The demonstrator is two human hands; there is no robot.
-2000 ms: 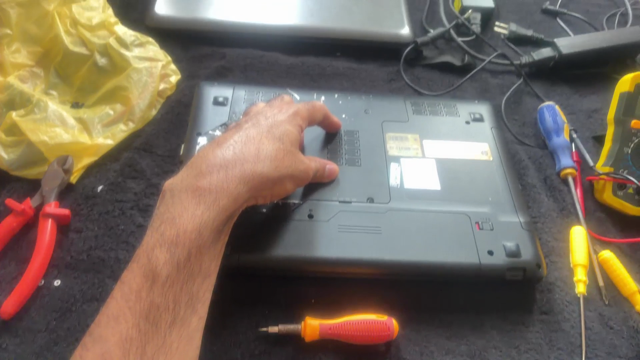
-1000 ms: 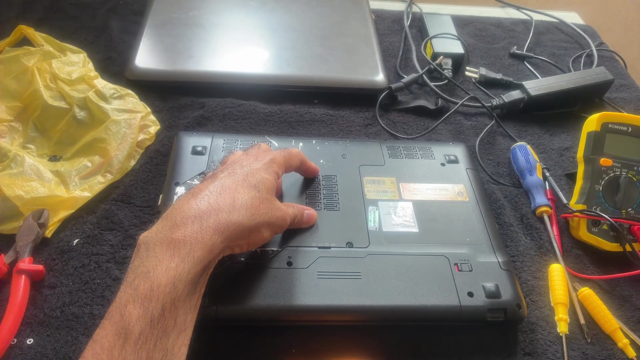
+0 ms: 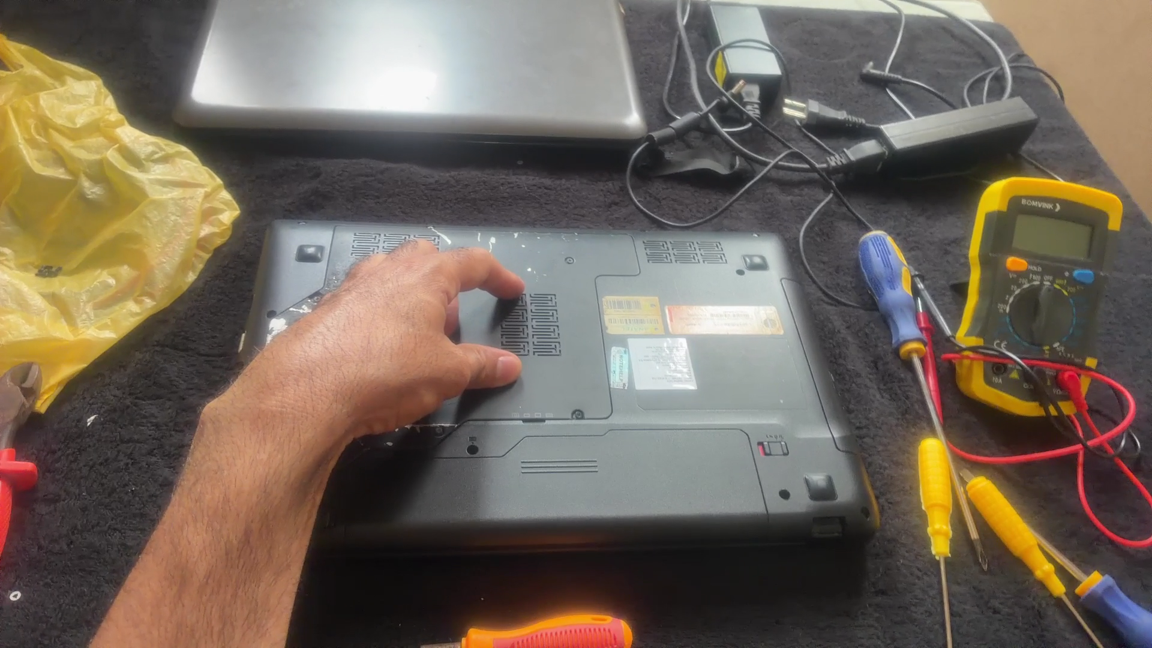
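A dark laptop [image 3: 684, 477] lies upside down on a black cloth, its base with vents, stickers and a battery panel facing up. My left hand [image 3: 387, 333] rests over the left part of the base cover. Thumb and index finger are spread beside the middle vent; the other fingers are mostly hidden behind the hand. It holds nothing that shows. Whitish scuffs mark the cover near the fingers. In front of the laptop lies a screwdriver with a red and orange handle [image 3: 558, 633], cut off by the lower edge. My right hand is out of view.
Left: a yellow plastic bag [image 3: 99, 216] and red-handled cutting pliers [image 3: 13, 477]. Behind: a closed silver laptop [image 3: 414, 67]. Back right: a black power adapter [image 3: 958, 135] with tangled cables. Right: a yellow multimeter [image 3: 1035, 297] with leads, a blue-handled screwdriver [image 3: 886, 288] and yellow-handled screwdrivers [image 3: 934, 495].
The view has shifted, bringing the whole multimeter into sight. My left hand keeps its place on the laptop's base, with thumb and index finger still spread.
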